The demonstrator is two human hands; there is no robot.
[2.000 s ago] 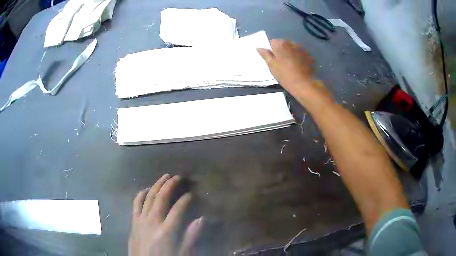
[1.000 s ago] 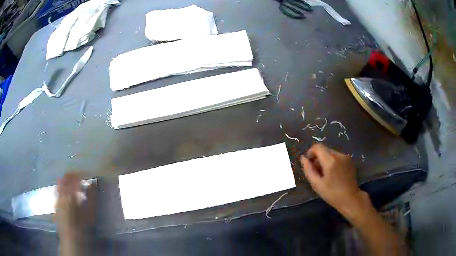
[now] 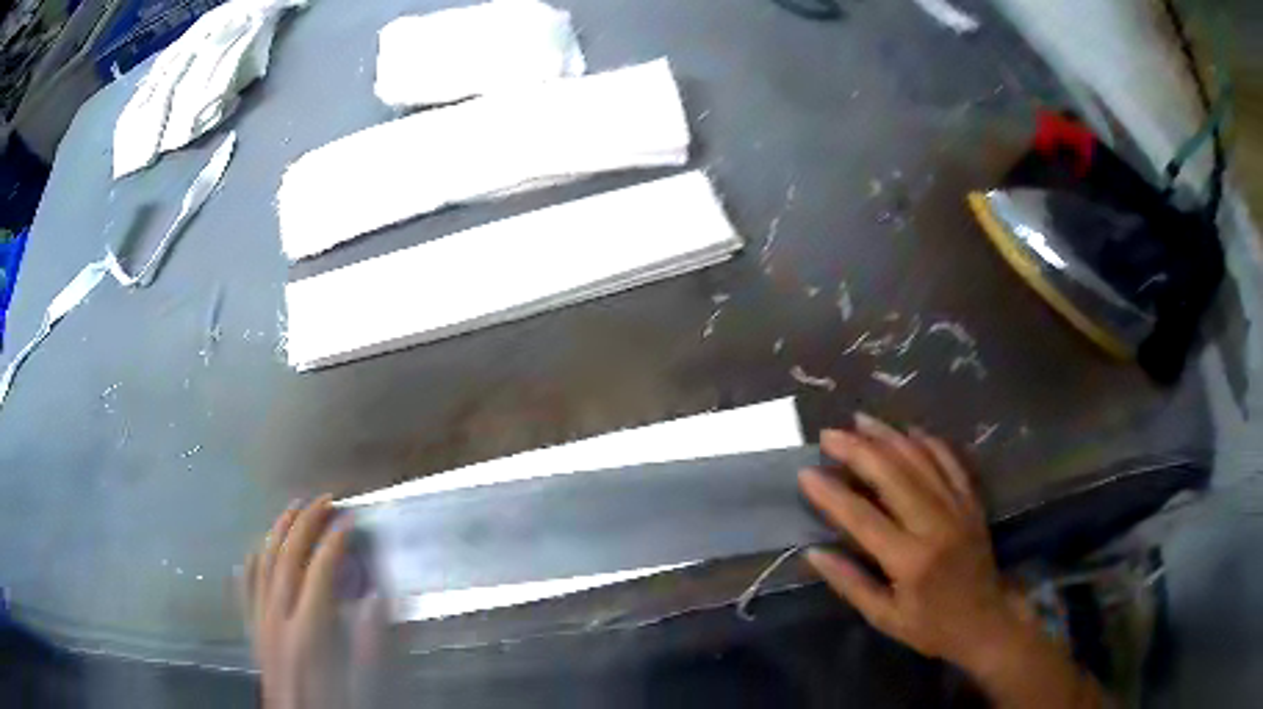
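A long grey pressing template (image 3: 596,519) lies over a single white band piece (image 3: 720,428) near the front edge of the table. White fabric shows above the template and below its left half. My left hand (image 3: 308,589), slightly blurred, holds the template's left end. My right hand (image 3: 907,533) holds its right end, with fingers spread over the end. The fingertips partly cover both ends. The steam iron (image 3: 1073,263) rests at the right, touched by neither hand.
Beyond the template lie a straight-edged stack (image 3: 513,270), a frayed-edged stack (image 3: 485,157) and small cut pieces (image 3: 478,53). A fabric strip (image 3: 173,243) and cloth bundle (image 3: 194,83) lie left. Loose threads (image 3: 887,346) lie near the iron.
The band piece now lies at the front, with the template moved from the left onto it. My left hand has moved right with the template. My right hand has come to its right end.
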